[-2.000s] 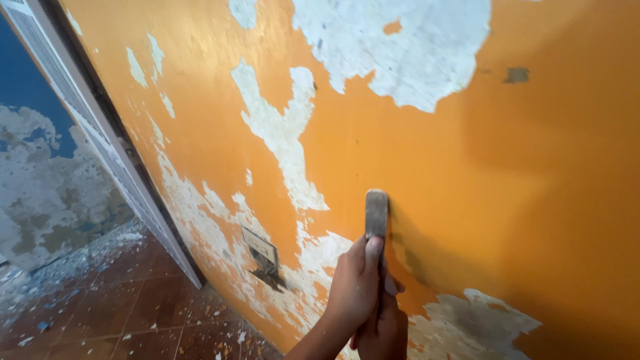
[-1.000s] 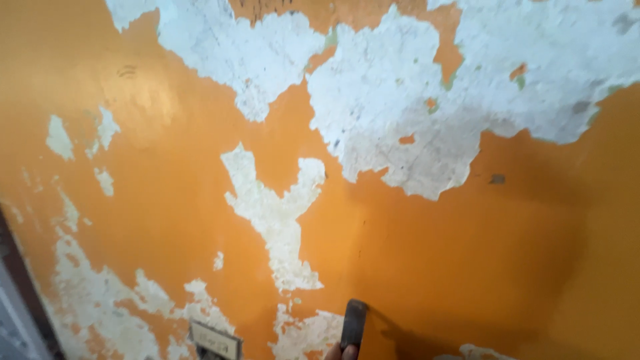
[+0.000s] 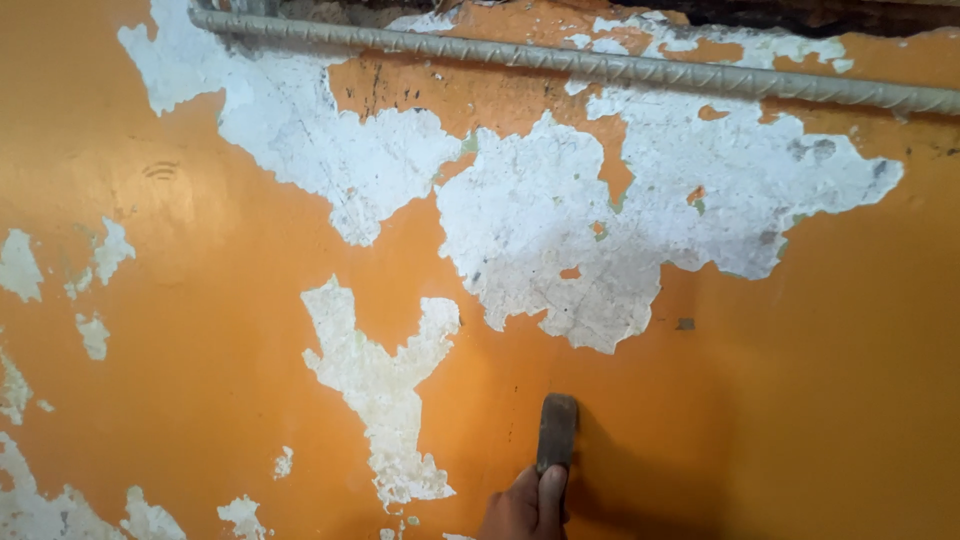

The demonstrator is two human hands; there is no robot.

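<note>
My left hand [image 3: 525, 506] comes in at the bottom edge, its thumb and fingers closed around a flat, dark metal scraper [image 3: 556, 431]. The scraper points upward against the orange painted wall [image 3: 637, 450], below a large bare white patch [image 3: 555, 225]. To its left is a Y-shaped patch [image 3: 390, 390] of exposed pale plaster. The scraper's lower part is hidden in the grip. My right hand cannot be made out in the current view.
A ribbed metal bar [image 3: 525, 56] crosses the top of the wall, with a dark broken gap [image 3: 787, 19] above its right part. More bare patches [image 3: 52, 510] lie at the lower left. A small grey mark [image 3: 685, 324] is right of the scraper.
The view has moved up the wall, bringing the ribbed bar into sight. Two hands showed at the scraper two seconds ago; one is discernible now. The outlet box and floor have left the view.
</note>
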